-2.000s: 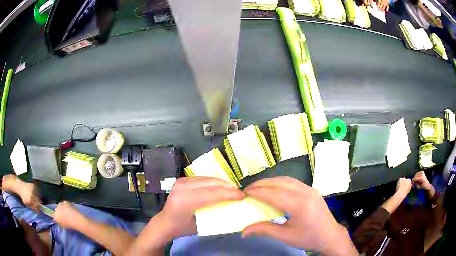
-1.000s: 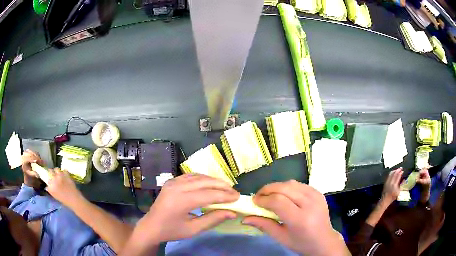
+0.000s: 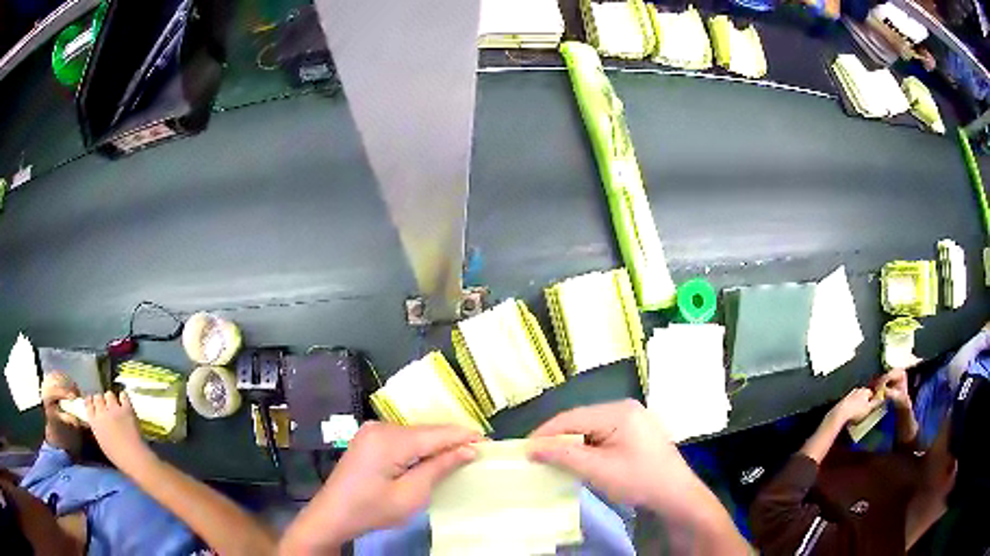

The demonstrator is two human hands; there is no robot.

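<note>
A pale yellow sheet (image 3: 506, 502) hangs between my two hands, low in the middle of the view, its top edge pinched. My left hand (image 3: 407, 469) grips its upper left part between thumb and fingers. My right hand (image 3: 606, 447) grips its upper right part the same way. Three stacks of folded pieces lie just beyond my hands: a left stack (image 3: 430, 395), a middle stack (image 3: 506, 355) and a right stack (image 3: 592, 320). A loose white sheet stack (image 3: 687, 378) lies to their right.
A grey metal post (image 3: 418, 130) rises from the belt (image 3: 250, 228). A long yellow-green roll (image 3: 621, 179) lies across it, near a green ring (image 3: 696, 300) and a translucent board (image 3: 769, 328). A black box (image 3: 324, 397) and tape rolls (image 3: 212, 339) are left. People's hands work at both sides.
The piece between my hands was folded and narrow; now it hangs down flatter and wider. My hands have stayed on it. The whole view has shifted slightly.
</note>
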